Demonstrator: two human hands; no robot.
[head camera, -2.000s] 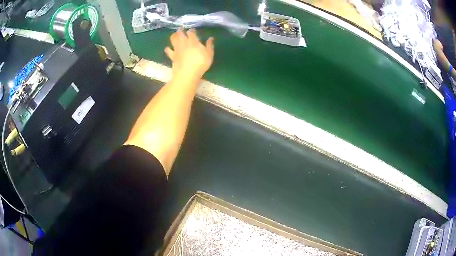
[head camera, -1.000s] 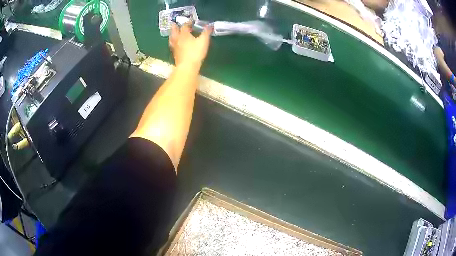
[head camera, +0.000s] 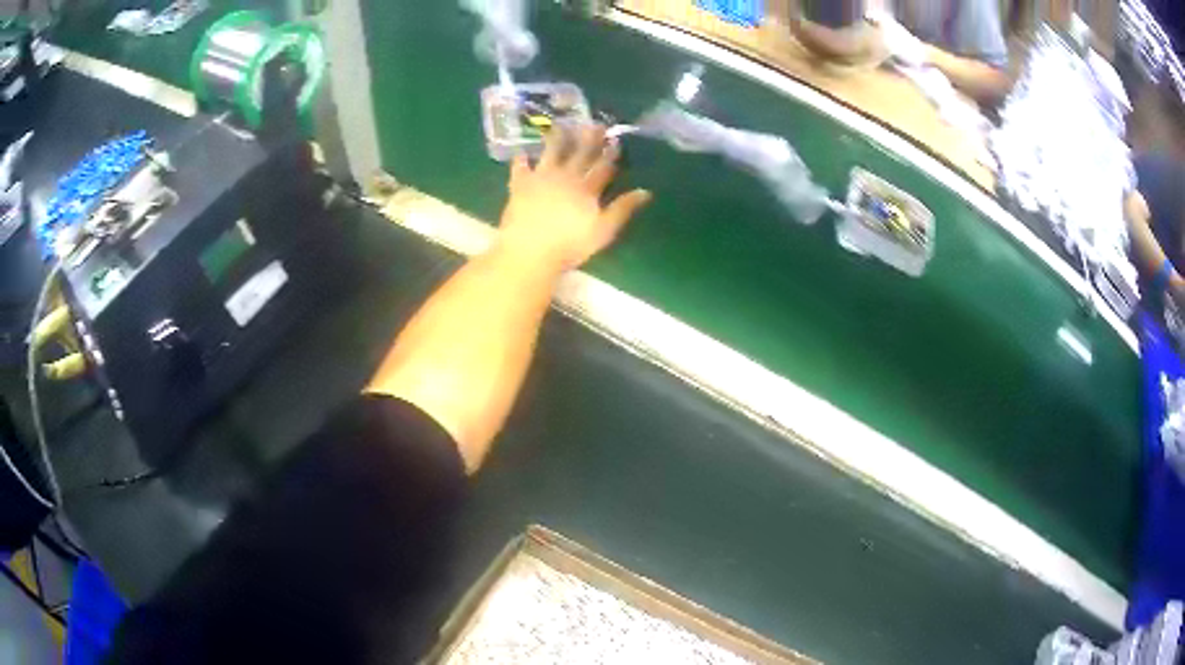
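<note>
My bare left hand (head camera: 569, 195) reaches over the green belt with its fingers spread and its back up. Its fingertips overlap the lower right edge of an open white power strip housing (head camera: 499, 121) with yellow and dark parts inside; whether they touch it I cannot tell. A second open housing (head camera: 886, 221) lies on the belt to the right, with a cord in a crinkled clear bag (head camera: 741, 153) stretching left from it. Another clear bag (head camera: 504, 33) is above the first housing. My right hand is not in view.
A shallow cardboard box (head camera: 650, 608) of silvery slivers is near me. A black machine (head camera: 195, 312) and a green wire spool (head camera: 257, 68) stand left. The belt's pale edge (head camera: 780, 390) crosses the bench. White units (head camera: 1124, 647) sit lower right. People are beyond the belt.
Both housings and the bagged cord have moved right and down in view. My left hand was closed around something at the first housing a second ago; its fingers are now spread.
</note>
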